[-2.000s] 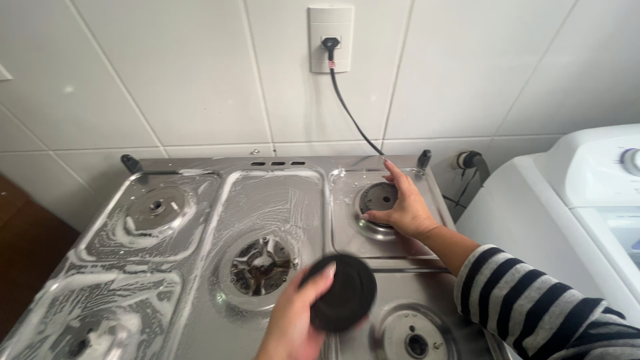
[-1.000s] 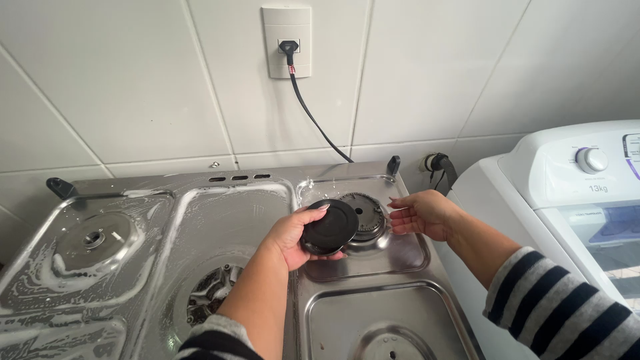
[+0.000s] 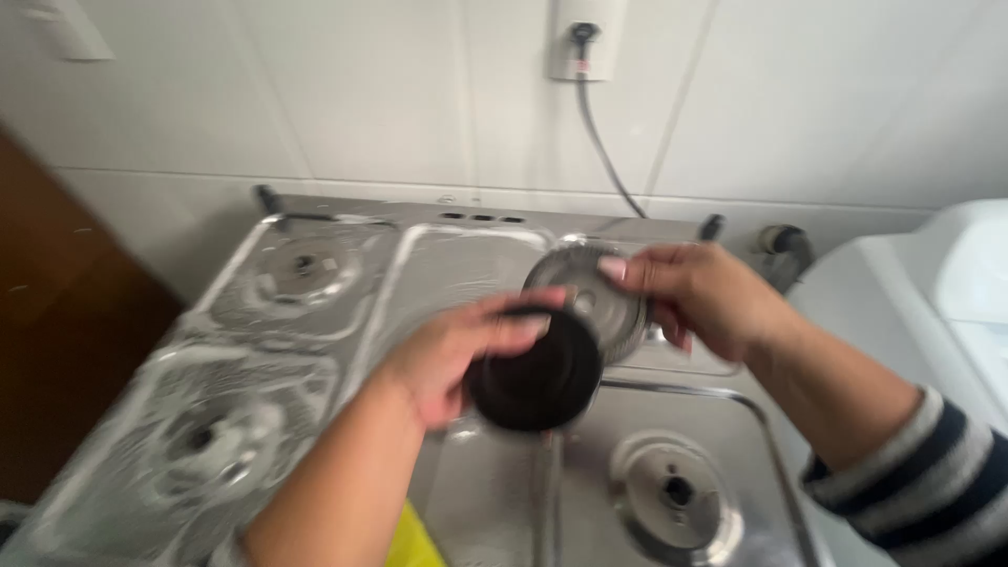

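My left hand [image 3: 465, 354] grips a round black burner cap [image 3: 539, 370] by its upper left side. Just behind and right of it, my right hand [image 3: 693, 295] holds a grey toothed metal burner head [image 3: 591, 303] by its right edge. Both parts are blurred and overlap in view, above the stainless steel gas stovetop [image 3: 472, 472]. At the lower right a burner base [image 3: 677, 492] shows bare metal. White suds cover the two left burner wells [image 3: 303, 268]. The centre burner is hidden behind my left hand and the cap.
Behind the stove, a black plug and cord [image 3: 602, 150] hang from a wall outlet [image 3: 587, 59]. A white washing machine [image 3: 890, 291] stands at the right, near a pipe fitting [image 3: 783, 240]. Something yellow [image 3: 413, 539] lies beneath my left forearm.
My right hand has lifted the grey burner head off the back right burner. My left hand still holds the black cap. The view has shifted.
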